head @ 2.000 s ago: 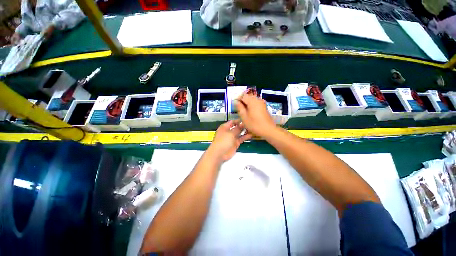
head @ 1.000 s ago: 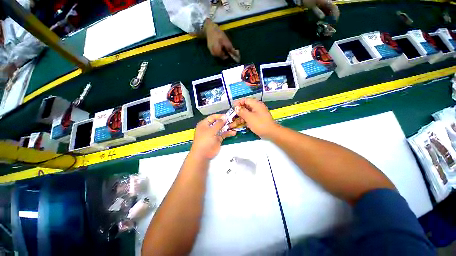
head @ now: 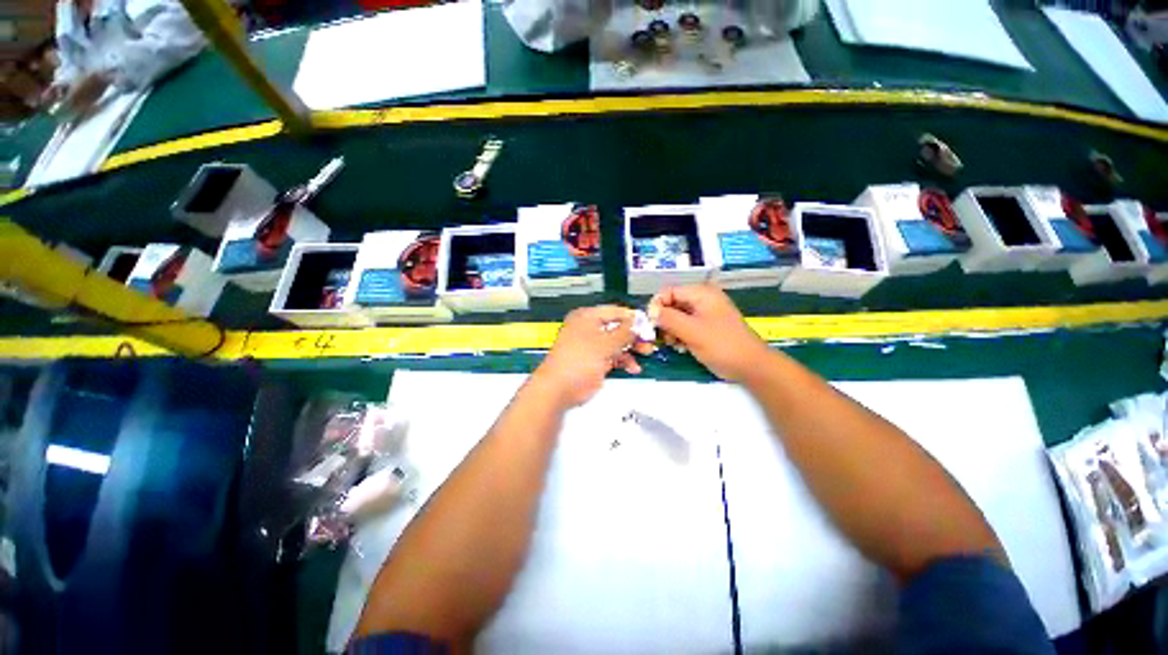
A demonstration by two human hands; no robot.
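My left hand (head: 592, 352) and my right hand (head: 705, 330) meet at the fingertips over the near yellow belt edge. Between them they hold a small whitish accessory (head: 643, 328); its exact shape is blurred and partly covered by the fingers. Just behind the hands stand an open white box base (head: 666, 275) with blue print inside, and a box lid (head: 752, 241) with a red-black watch picture. A small grey-silvery clear piece (head: 657, 436) lies on the white sheet (head: 615, 550) below the hands.
More boxes and lids line the dark green belt (head: 384, 141). Smartwatches (head: 477, 169) lie behind them. Bagged pinkish-white accessories (head: 348, 467) and a glossy dark blue bin (head: 128, 473) are at left, bagged straps (head: 1121, 499) at right. Workers' pale sleeves (head: 128, 45) show opposite.
The view has turned back level. The boxes and watches have shifted right along the belt. The opposite worker's hands no longer reach over the belt. Both my hands still hold a small piece together.
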